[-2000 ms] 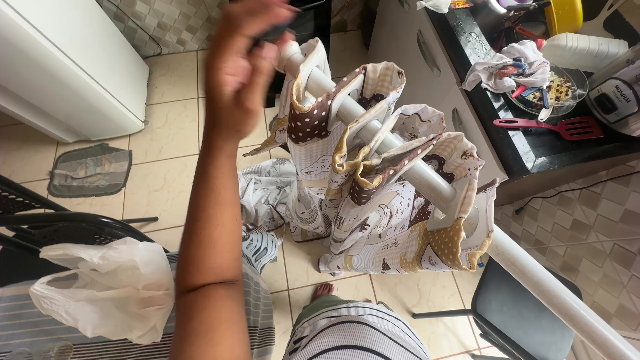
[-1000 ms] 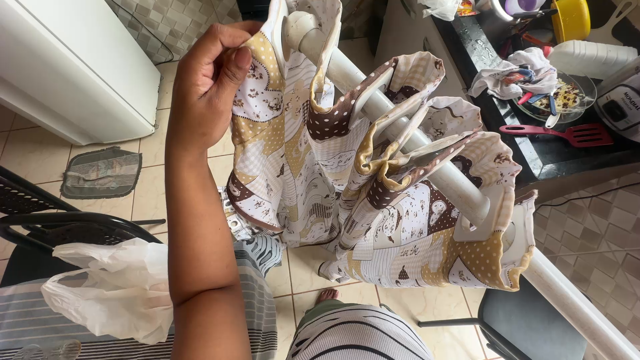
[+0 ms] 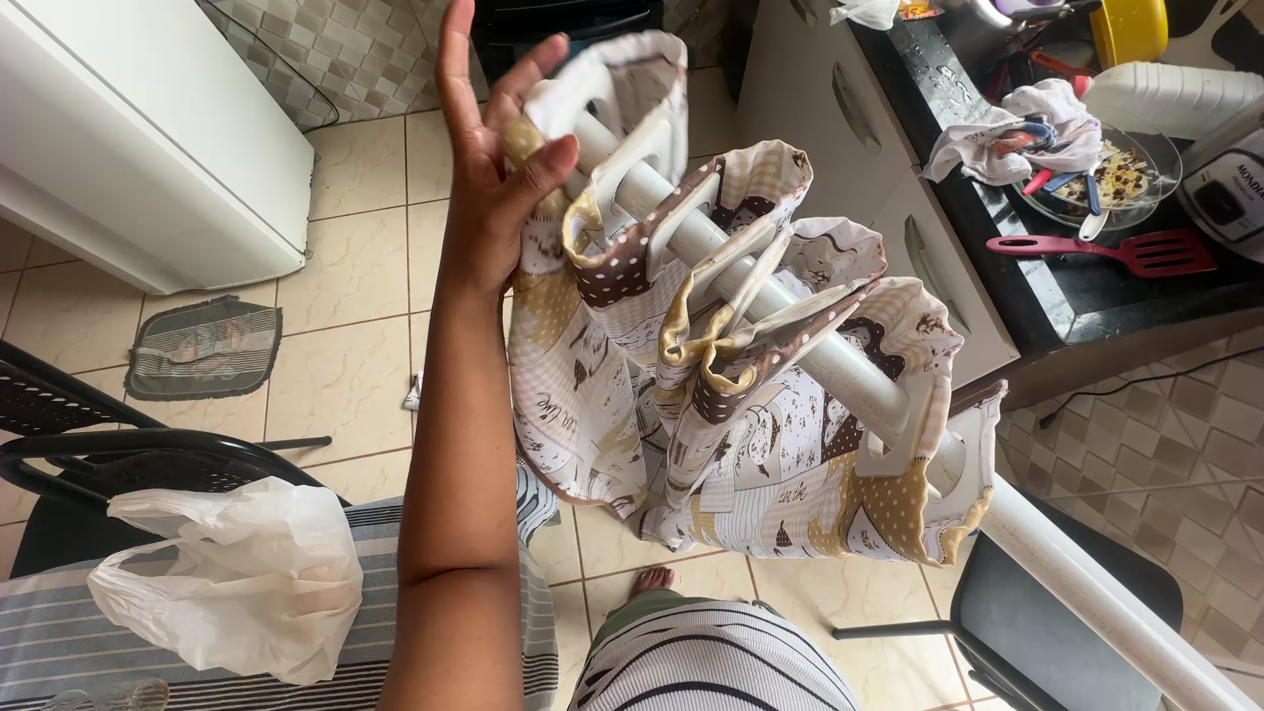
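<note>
A patchwork-print curtain [image 3: 770,474] with white rings set along its top edge hangs in folds on a white curtain rod [image 3: 1076,583], which runs diagonally from the upper middle to the lower right. At the rod's far end, my left hand [image 3: 494,178] has its fingers spread, and its thumb lies by the last ring and the curtain's edge. Whether the palm presses on the fabric is hard to tell. The rod's far tip is inside the last folds. My right hand is not in view.
A white plastic bag [image 3: 237,583] lies on a striped cloth at lower left, near a black chair [image 3: 89,444]. A dark chair [image 3: 1066,592] stands at lower right. The counter [image 3: 1027,296] holds a red slotted spatula [image 3: 1165,254] and dishes. A white appliance [image 3: 158,128] is at upper left.
My left hand first was raised blurred near the rod's end, then pinched the curtain's edge; now its fingers are spread. The last curtain section, earlier off the rod's tip, now surrounds it.
</note>
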